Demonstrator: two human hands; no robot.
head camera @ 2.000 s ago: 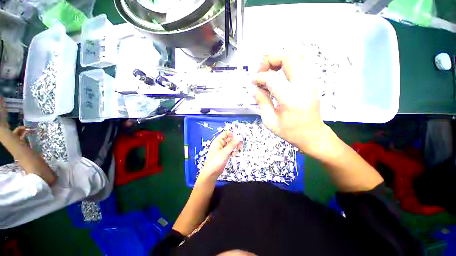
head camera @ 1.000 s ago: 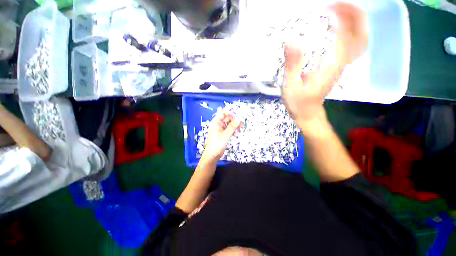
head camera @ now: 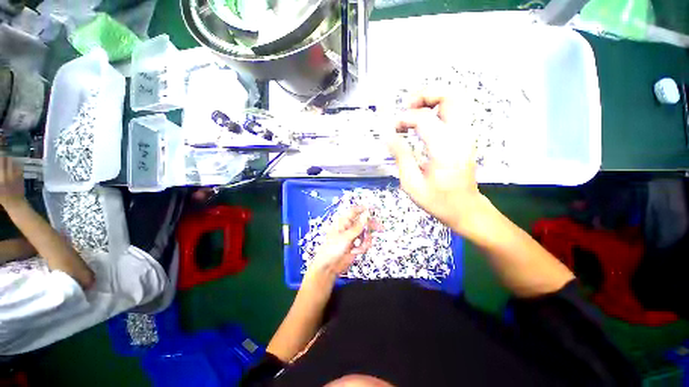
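Note:
The blue parts bin (head camera: 293, 257) is heaped with small silvery-white parts (head camera: 408, 234). My left hand (head camera: 344, 242) is over the left part of this heap with its fingers curled; whether it holds parts is too unclear to tell. My right hand (head camera: 434, 155) is above the near left part of the large white tray (head camera: 578, 106), fingers bent and thumb apart from them. No part can be made out in its fingertips. The pale assembly fixture (head camera: 325, 136) lies left of my right hand, with two short black barrels (head camera: 242, 125) at its left.
A steel bowl (head camera: 287, 60) and dark upright bars (head camera: 353, 45) stand behind the fixture. Small clear boxes (head camera: 153, 155) and a long clear bin (head camera: 83, 136) are at left. A neighbouring person's arm (head camera: 41, 227) is at far left. Red stools (head camera: 215, 246) stand below the bench.
My right hand has come back left and nearer from over the tray. My left hand remains over the blue bin, its fingers curled more inward. The view has shifted, showing more of the bowl.

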